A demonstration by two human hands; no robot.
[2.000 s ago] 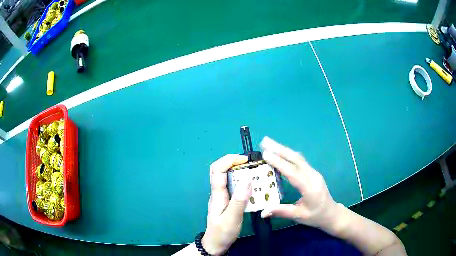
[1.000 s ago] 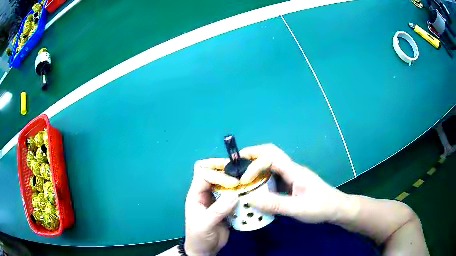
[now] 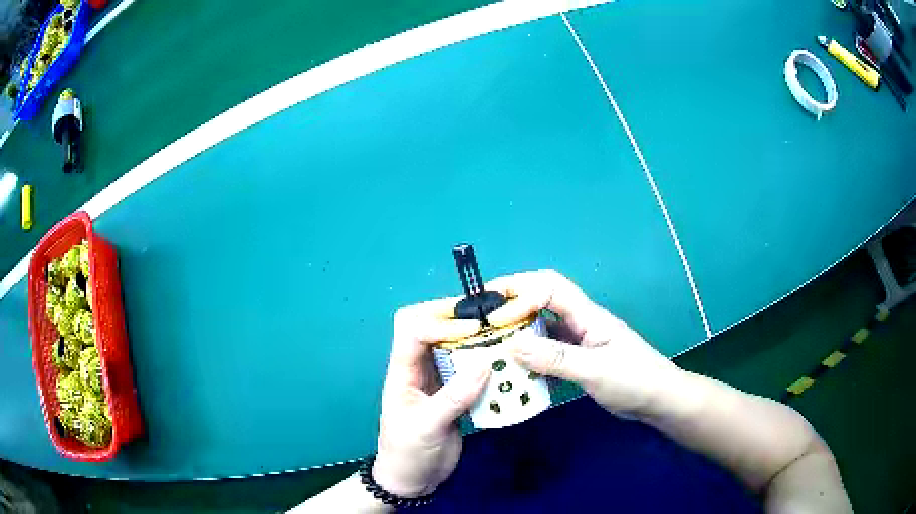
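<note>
A white microphone body [image 3: 506, 395] with small dark holes and a gold rim is held near the bench's front edge. Its short black capsule holder [image 3: 467, 269] stands out of the top, bare, pointing away from me. My left hand [image 3: 422, 397] grips the left side, thumb on the white face and fingers at the gold rim. My right hand [image 3: 578, 346] grips the right side, thumb on the face and fingertips by the black base of the stem. The handle is not visible. The red parts basket [image 3: 119, 351] with gold mesh grilles [image 3: 77, 341] stands at left.
Beyond the white rail [image 3: 331, 75], the dark green belt carries another microphone [image 3: 68, 129], a yellow cylinder [image 3: 27, 207] and a blue basket [image 3: 58, 70] of grilles. A tape roll [image 3: 810, 82], a yellow pointed tool [image 3: 854, 63] and dark items lie at upper right.
My right hand has closed in from beside the body, and both hands now grip near its gold rim. The body's face has tilted toward the camera since a second ago. The view has shifted right.
</note>
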